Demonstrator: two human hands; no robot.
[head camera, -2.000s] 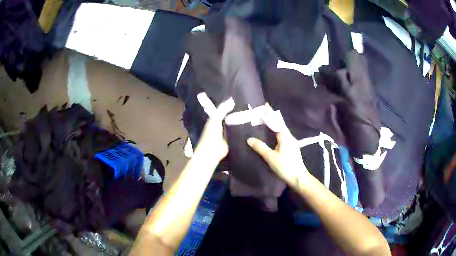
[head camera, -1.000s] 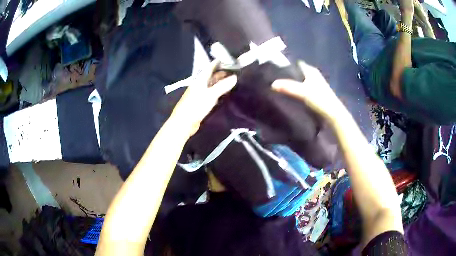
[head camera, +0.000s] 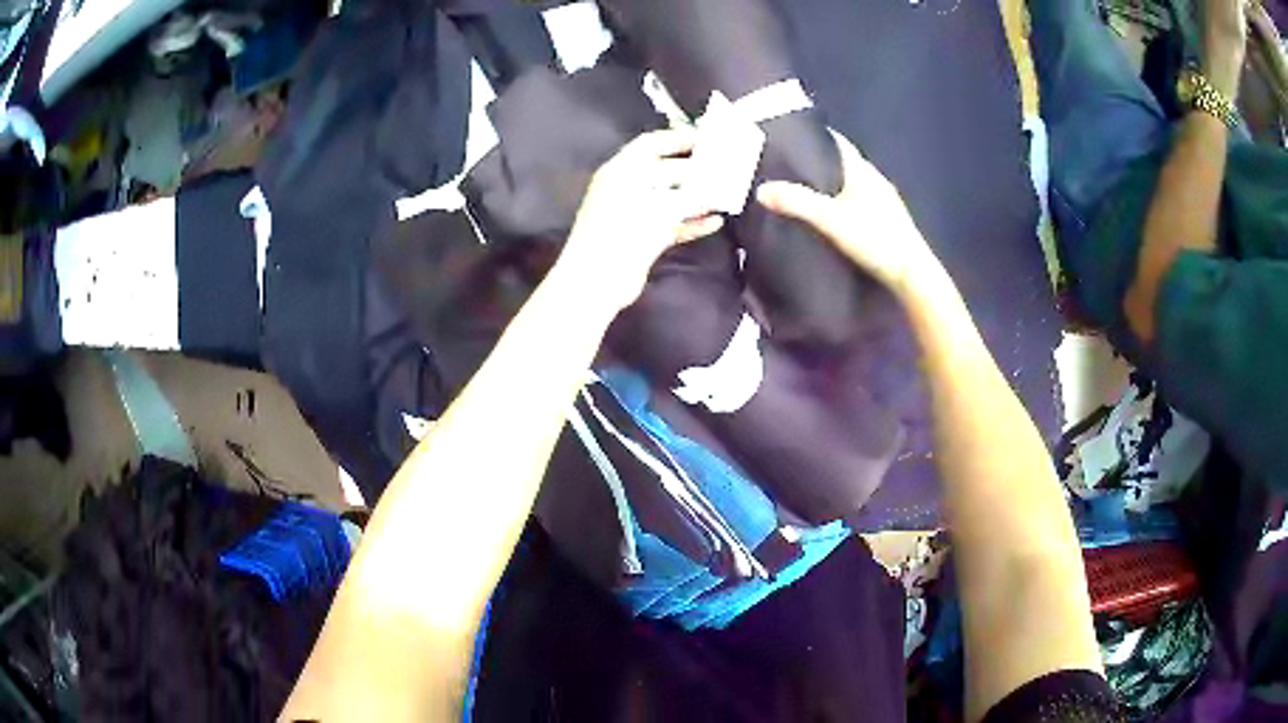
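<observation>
A dark bundle of cloth panels lies in front of me, with a white tie across it and a white ticket-like piece near the knot. My left hand pinches the white piece, fingertips at its left edge. My right hand grips the bundle's right side, thumb on top and fingers partly hidden behind it. Another dark bundle lies to the left, with a white tie at its left end. Blue pieces with thin pale strips show below, near my body.
A person's arm with a gold watch and green sleeve is at the right. A red basket is at the lower right, a blue basket and dark scraps at the lower left. Large dark panels lie underneath.
Both hands have stayed around the tied part of the bundle. The left hand has moved inward onto the white piece. The blue pieces show more fully below, and another tied bundle shows at left.
</observation>
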